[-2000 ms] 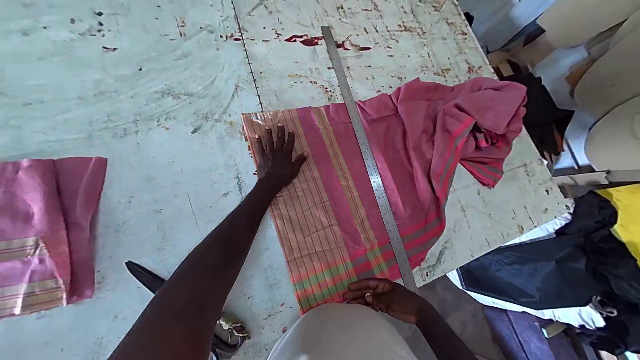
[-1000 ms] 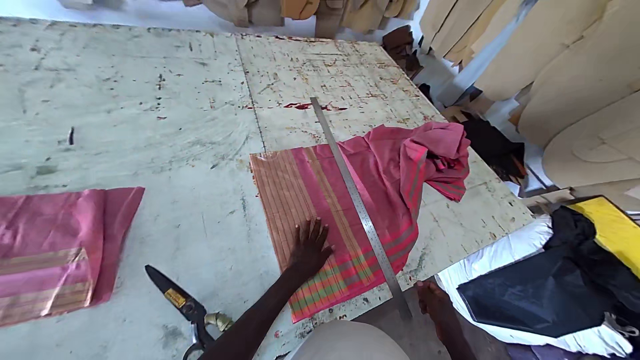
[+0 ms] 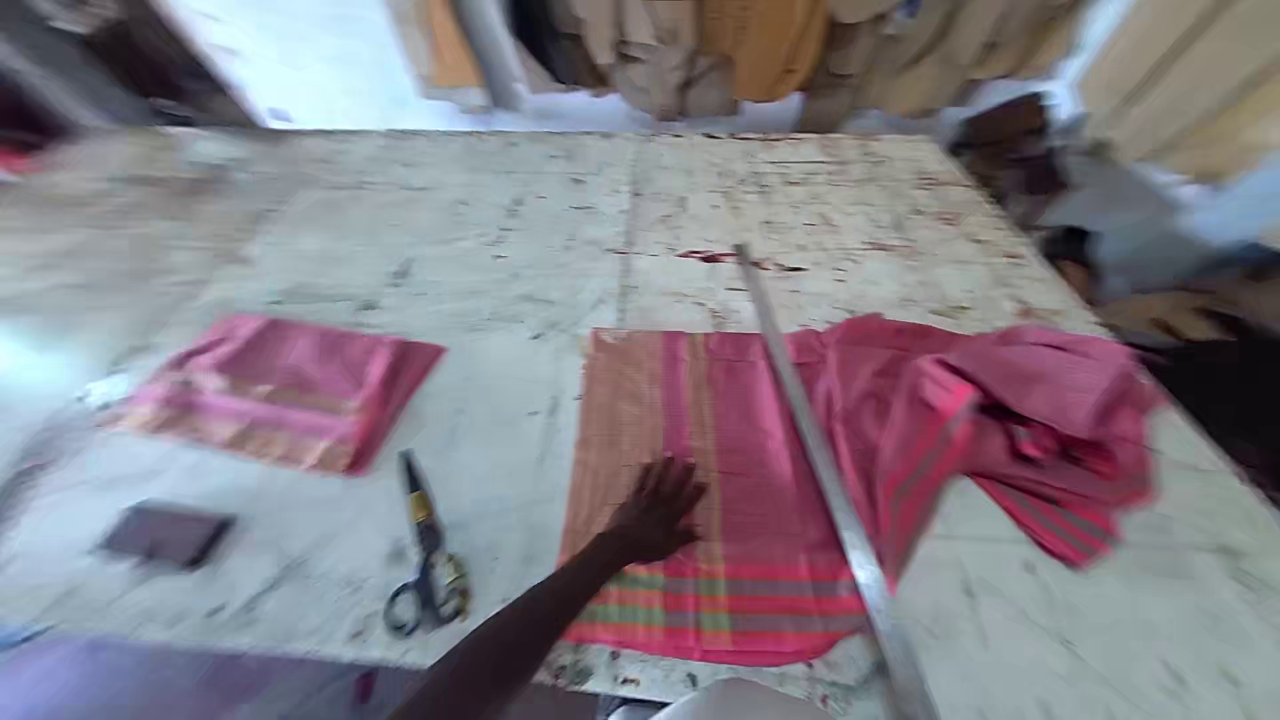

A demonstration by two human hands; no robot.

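My left hand [image 3: 657,510] lies with fingers spread on a pink striped cloth [image 3: 740,480], pressing its flat part. Across the cloth runs a long metal ruler [image 3: 820,450], whose near end reaches past the table's front edge. To the ruler's right the cloth is bunched in folds. A pair of scissors [image 3: 428,560] rests left of my forearm, blades pointing away from me. Farther left is a smaller folded piece of pink striped cloth [image 3: 290,390]. My right hand is out of view.
The worn, pale tabletop [image 3: 480,250] has chipped paint and red marks. A dark flat rectangular object [image 3: 168,535] lies at the front left. Brown pattern-like pieces [image 3: 690,50] hang beyond the far edge, and dark items are heaped past the right edge.
The view has swung left and up, bringing the dark rectangular object into sight. My left hand moved from the cloth's far part to nearer me. My right hand, earlier by the ruler's near end, has left the view.
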